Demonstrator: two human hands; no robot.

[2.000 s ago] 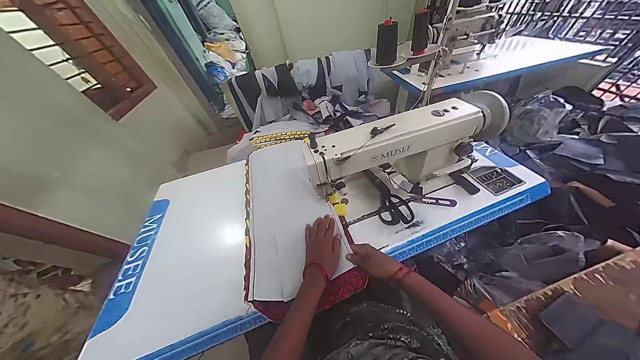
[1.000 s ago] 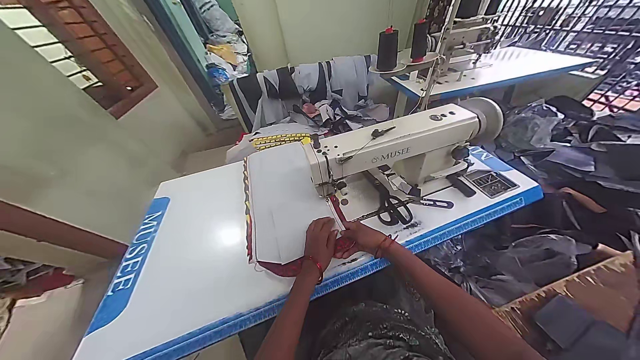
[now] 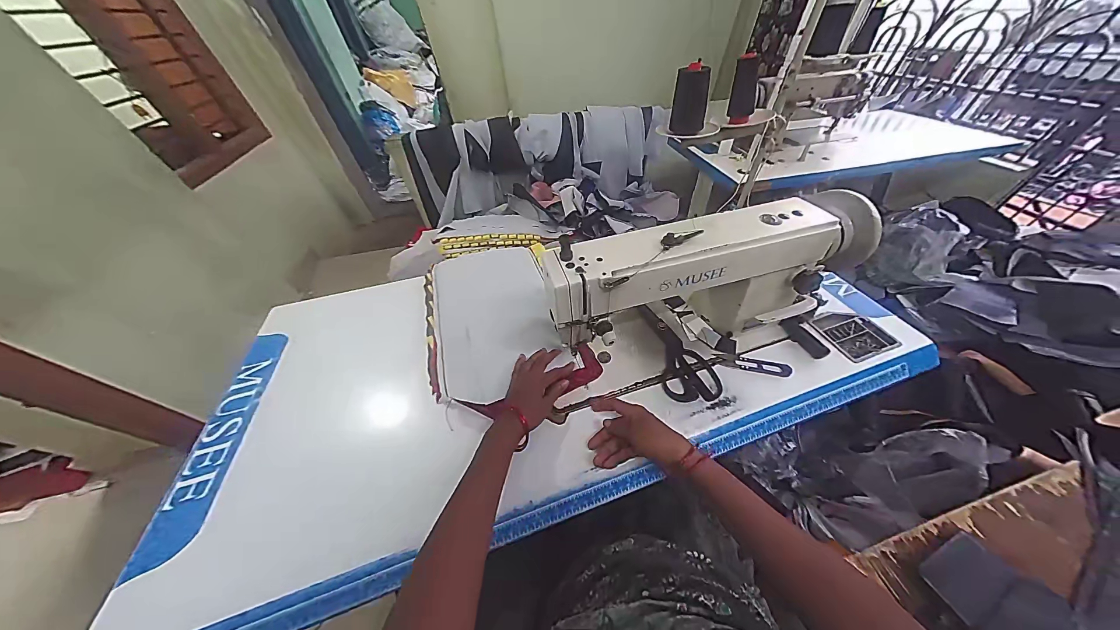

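Note:
A white fabric panel (image 3: pixel 490 324) with dark red and yellow edging lies on the table, its right side under the needle end of the sewing machine (image 3: pixel 700 271). My left hand (image 3: pixel 536 385) rests flat on the panel's near right corner, beside the dark red fabric (image 3: pixel 584 369) at the needle. Just right of it, my right hand (image 3: pixel 634 433) is over the tabletop with fingers apart, close to a thin dark strip (image 3: pixel 617 390). Black-handled scissors (image 3: pixel 693 376) and a small blue-handled cutting tool (image 3: pixel 763 366) lie beside the machine. The panel's underside is hidden.
The white table (image 3: pixel 350 472) has a blue front edge. Thread cones (image 3: pixel 689 101) stand behind the machine, near a second machine's table (image 3: pixel 884 144). Fabric strips (image 3: pixel 560 149) hang at the back. Dark fabric and plastic are heaped at the right, by a cardboard piece (image 3: pixel 1006 525).
The panel has turned and now lies farther from the table's front edge. My right hand has come off the red edging it was touching and opened; my left hand remains on the panel.

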